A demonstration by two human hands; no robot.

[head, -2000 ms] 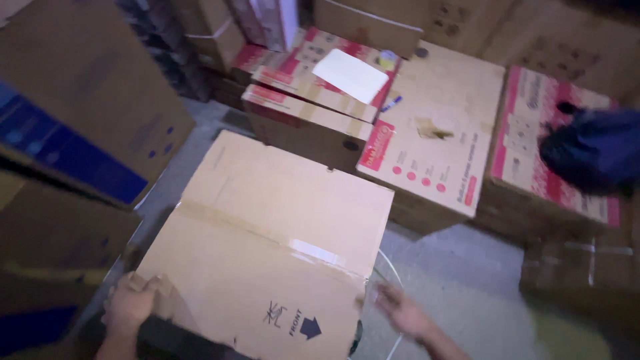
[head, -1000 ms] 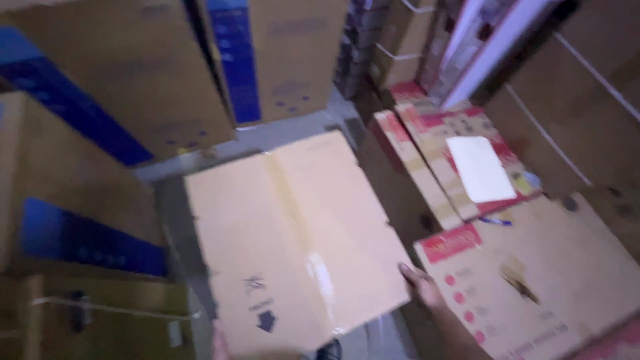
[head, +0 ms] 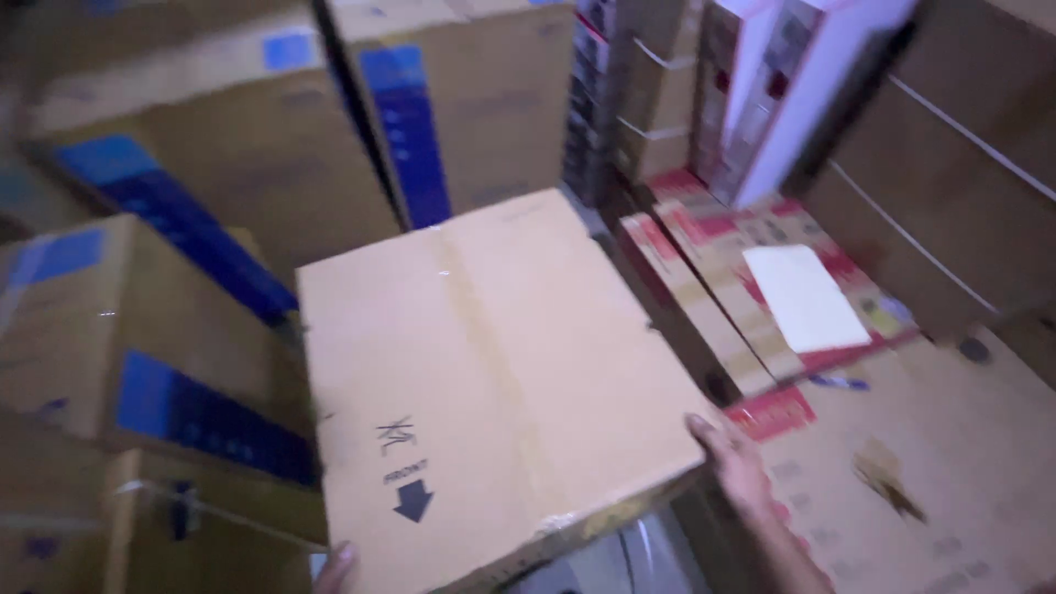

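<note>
A large cardboard box (head: 503,355), closed with clear tape along its middle seam, is held between my two hands, its top face toward me. A printed arrow and handwritten marks show near its lower left corner. My right hand (head: 734,462) grips the near right corner, fingertips on the top edge. Only the fingers of my left hand (head: 336,568) show, pressed on the near left edge; the rest is hidden below the frame. The underside of the box is out of sight.
Tall cartons with blue stripes (head: 495,124) stand behind and left. At right are red-and-brown cartons (head: 726,289) bearing a white sheet (head: 804,297) and a blue pen (head: 840,382), beside a wide carton (head: 949,462). Strapped cartons (head: 949,165) rise at the back right.
The view has swung left since the earliest frame. My right hand, apart from the box two seconds ago, is now on its corner. The box has come up nearer to the blue-striped cartons.
</note>
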